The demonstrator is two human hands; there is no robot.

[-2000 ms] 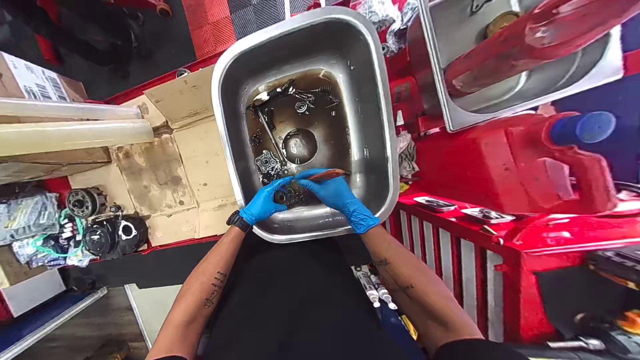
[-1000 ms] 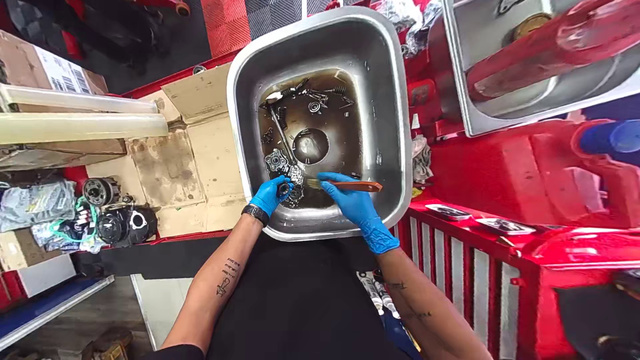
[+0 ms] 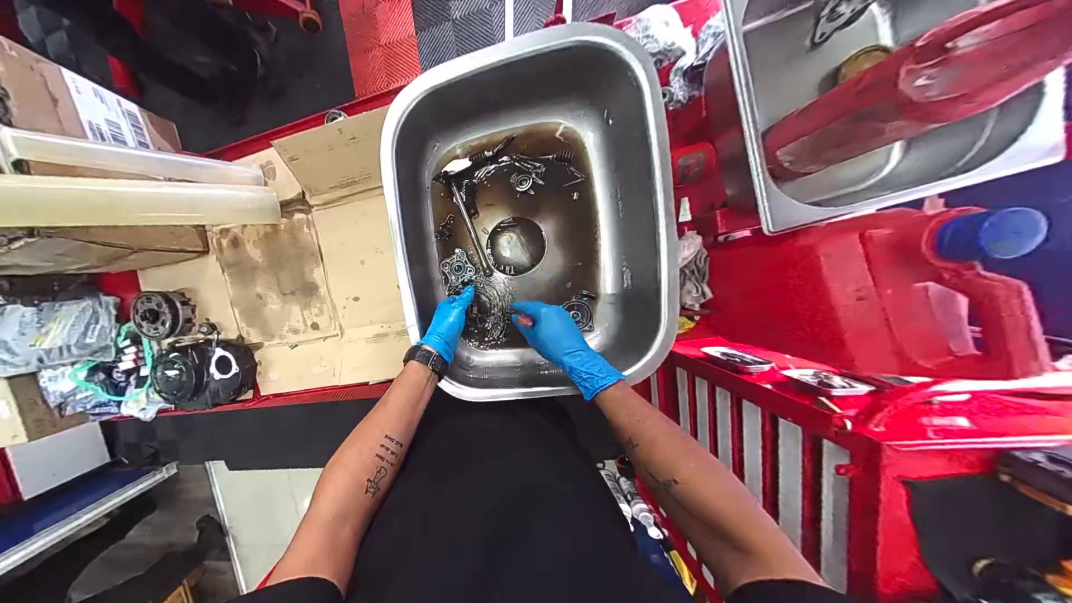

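My left hand point(image 3: 448, 325), in a blue glove, grips a dark metal part point(image 3: 486, 311) at the near left of a steel sink basin point(image 3: 641, 226). To its right my right hand point(image 3: 557, 339), also gloved, is closed on a brush, of which only a bit of the orange-brown handle point(image 3: 524, 320) shows. Dirty brown liquid lies in the basin. A star-shaped metal part point(image 3: 457, 270) and a long metal rod point(image 3: 471, 226) are just beyond my left hand. A round metal part point(image 3: 578, 313) rests right of my right hand, and springs and small parts point(image 3: 523, 178) lie farther back.
Stained cardboard point(image 3: 272, 285) lies left of the basin, with a clutch basket point(image 3: 162, 315) and a black engine cover point(image 3: 205, 373) at its edge. Right of the basin are a second steel basin point(image 3: 758, 151), a red jug with a blue cap point(image 3: 888, 293) and a slatted red rail point(image 3: 754, 435).
The brush handle pointed right from my right hand a second ago; now it is mostly hidden by that hand. A round part now shows to the right of my right hand.
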